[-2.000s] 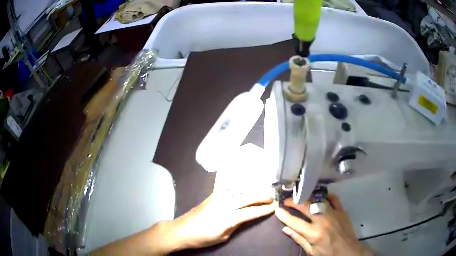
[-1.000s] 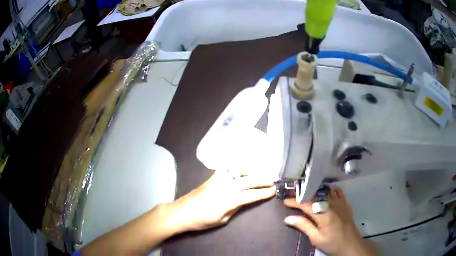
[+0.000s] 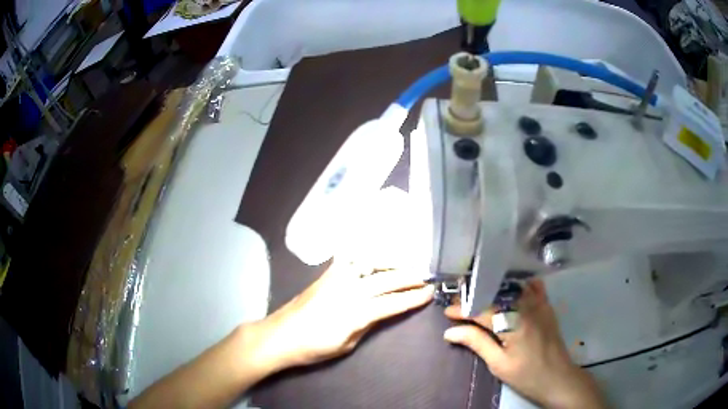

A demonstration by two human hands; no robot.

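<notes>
A large dark brown garment panel (image 3: 319, 104) lies flat under the white industrial sewing machine (image 3: 575, 208). My left hand (image 3: 335, 311) is flat on the panel, fingertips at the left of the presser foot (image 3: 449, 295); its upper part is washed out by lamp glare. My right hand (image 3: 523, 343) rests at the right of the foot, thumb and fingers spread on the cloth, partly behind the machine head. Neither hand visibly pinches anything. A stitched strip runs along the panel's right side near me. The pocket cannot be made out in the glare.
The glaring white lamp (image 3: 343, 188) on a blue flexible neck hangs left of the head. A white plastic trough (image 3: 359, 32) stands behind. Plastic-wrapped brown board (image 3: 152, 192) lies along the left edge. A lime-green tool (image 3: 479, 12) is above the beige post (image 3: 465, 88).
My right hand's fingers have drawn back from the foot and spread. My left hand stays beside it. The panel has shifted slightly away from me, and the whole view has moved a little.
</notes>
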